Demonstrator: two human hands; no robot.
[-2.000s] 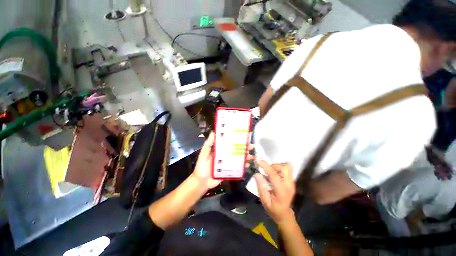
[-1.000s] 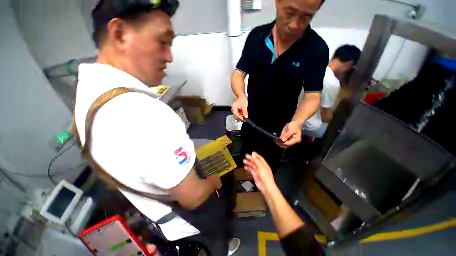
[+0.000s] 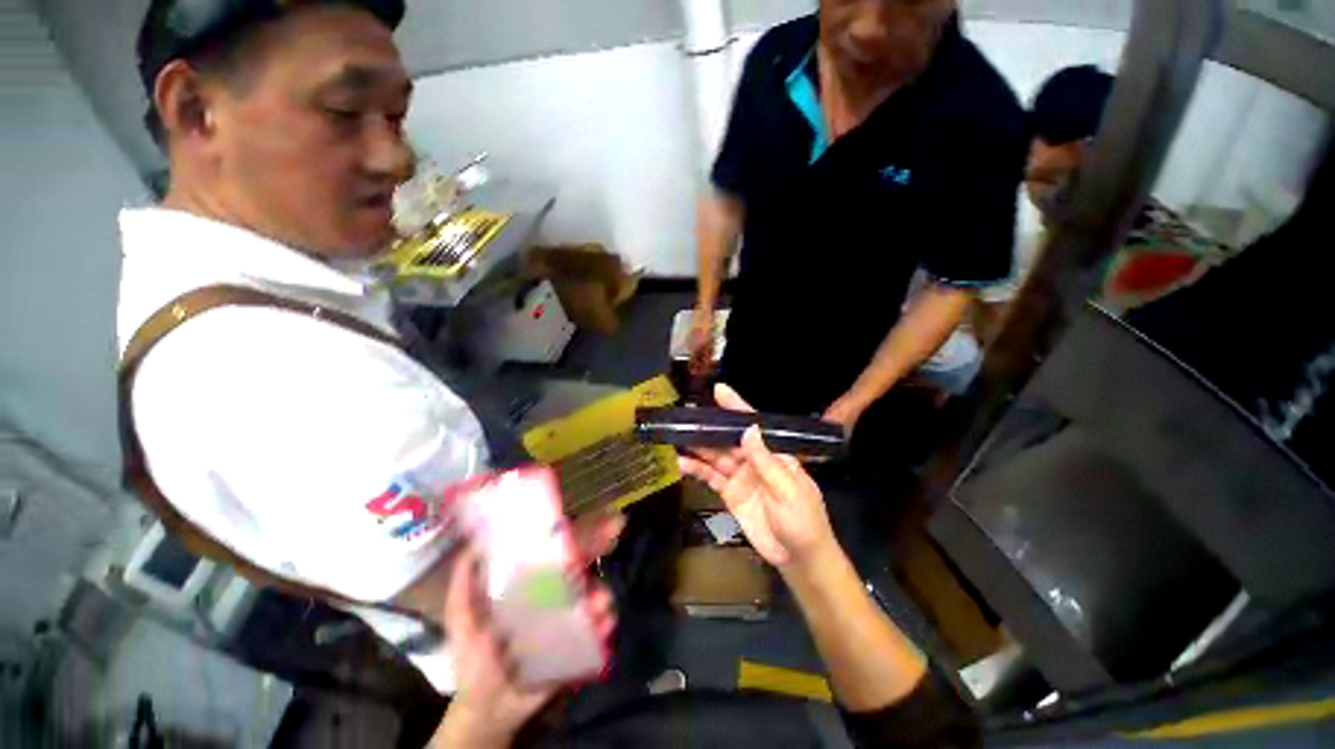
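Note:
My left hand (image 3: 483,644) holds the red-edged smartphone (image 3: 530,578) at the lower middle, its lit screen blurred. My right hand (image 3: 769,498) is raised at the centre and holds a dark strap piece (image 3: 739,429), which lies level across the fingers with the thumb on it. The strap's right end is close to another person's hand (image 3: 846,411); I cannot tell if that hand touches it. A yellow sewing template (image 3: 600,451) with parallel slots is just left of the strap, at the side of the person in white.
A person in a white shirt (image 3: 293,424) stands close on the left, and one in a dark shirt (image 3: 871,220) stands ahead. An open cardboard box (image 3: 722,582) is on the floor. A dark-framed rack (image 3: 1127,512) is at the right. Another person is behind.
My right hand has taken hold of the strap that the person in the dark shirt held. My left hand has brought the phone up and toward the middle. The view has shifted slightly.

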